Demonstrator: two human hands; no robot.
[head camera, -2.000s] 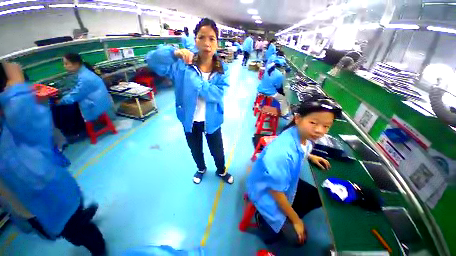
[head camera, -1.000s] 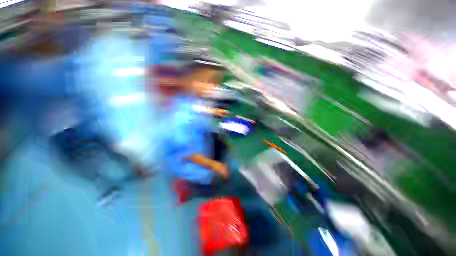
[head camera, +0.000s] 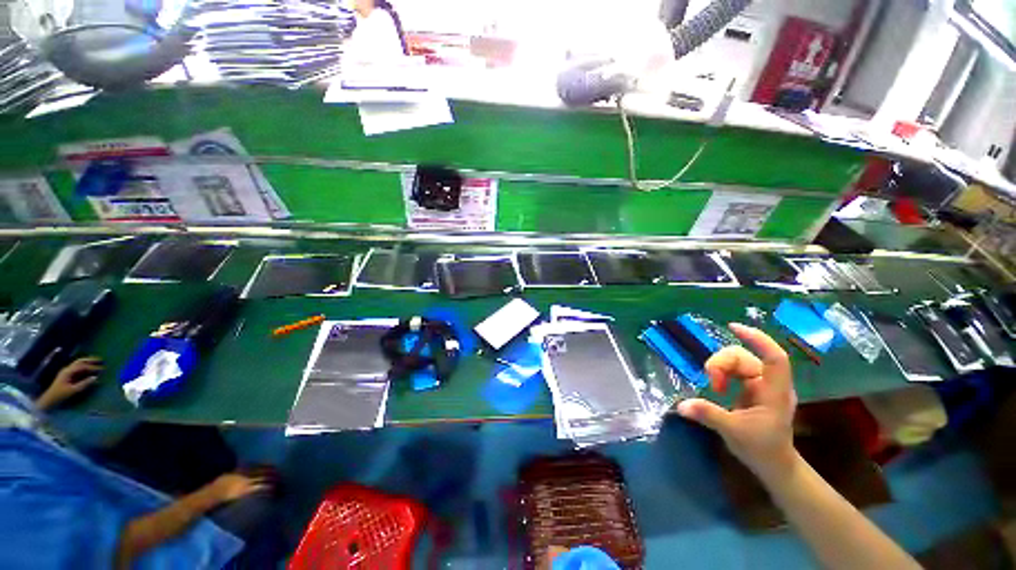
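My right hand is bare and raised over the front of the bench, fingers curled and thumb apart, holding nothing. Behind it lie black-and-blue strips. Left of it, grey panel sheets with white borders lie at the bench front, beside blue film and a small white card. A black coil lies next to another bordered sheet. Dark flat panels form a row along the bench back. My left hand is not in view.
A seated coworker in blue is at left, near a blue-and-white bundle. An orange stick lies mid-bench. A red stool and a brown stool stand at the front. Clear plastic lies right. A grey duct hangs above.
The view has swung right from the aisle to face the bench. The standing person is out of view, the seated coworker is now at the left edge, and my right hand has come into view.
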